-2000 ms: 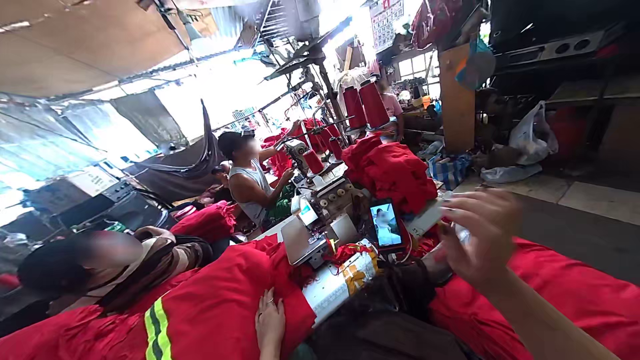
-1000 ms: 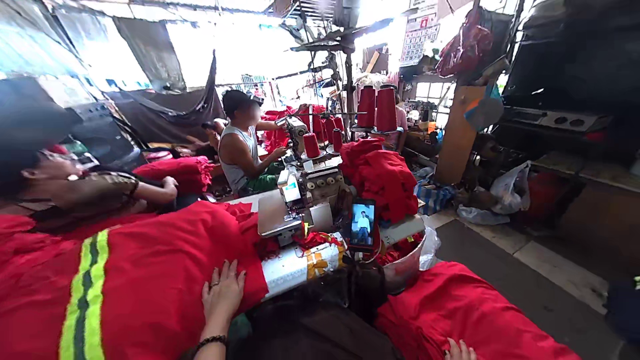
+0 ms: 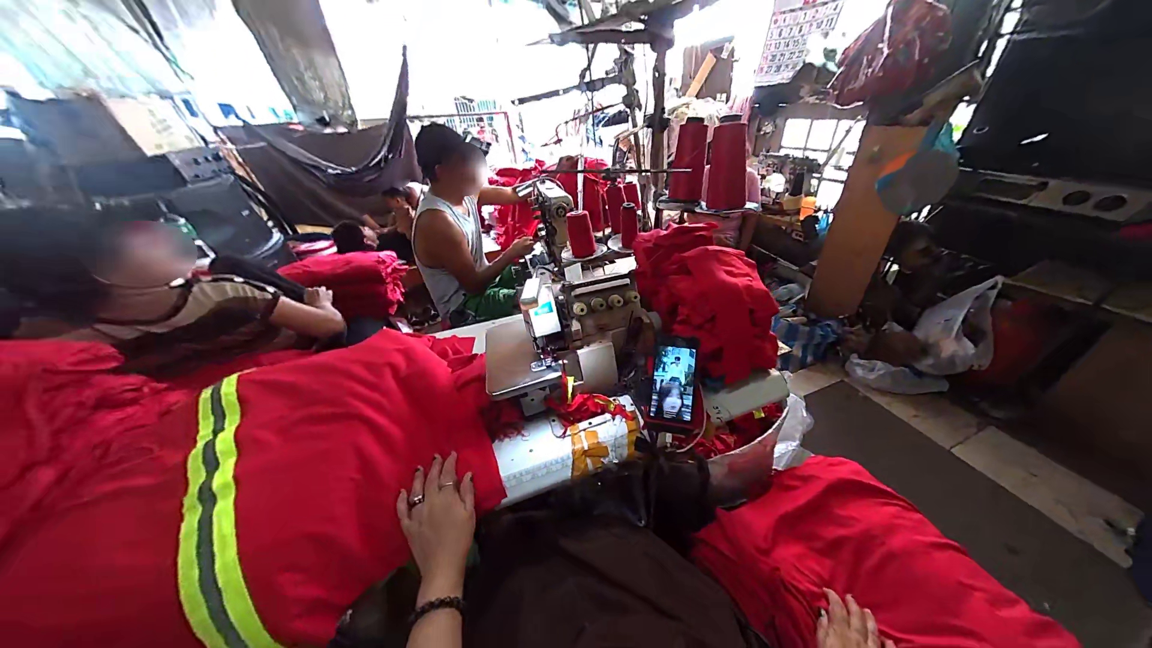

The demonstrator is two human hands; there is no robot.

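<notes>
My left hand [image 3: 439, 513], with rings and a beaded bracelet, lies spread on a heap of red fabric [image 3: 333, 441] at the left. A yellow-green reflective band [image 3: 214, 504] crosses that heap. At the bottom edge, my right hand [image 3: 846, 621] rests with fingers apart on another pile of red fabric [image 3: 846, 531]; only its fingers and part of the back show. Between the two piles is my lap in dark cloth [image 3: 603, 576]. Ahead stands an overlock sewing machine [image 3: 594, 315] with red thread cones [image 3: 688, 160]. A lit phone [image 3: 673, 382] stands upright right of it.
A person in a grey tank top [image 3: 445, 234] works at another machine beyond mine. Another person [image 3: 225, 310] sits at the left behind the fabric. A bin [image 3: 747, 463] with red scraps stands right of the phone. Plastic bags [image 3: 958, 333] lie near a wooden post [image 3: 864, 216].
My right hand was raised in front of me two seconds ago and has come down onto the right red pile. My left hand has stayed on the left fabric. The view has turned and levelled.
</notes>
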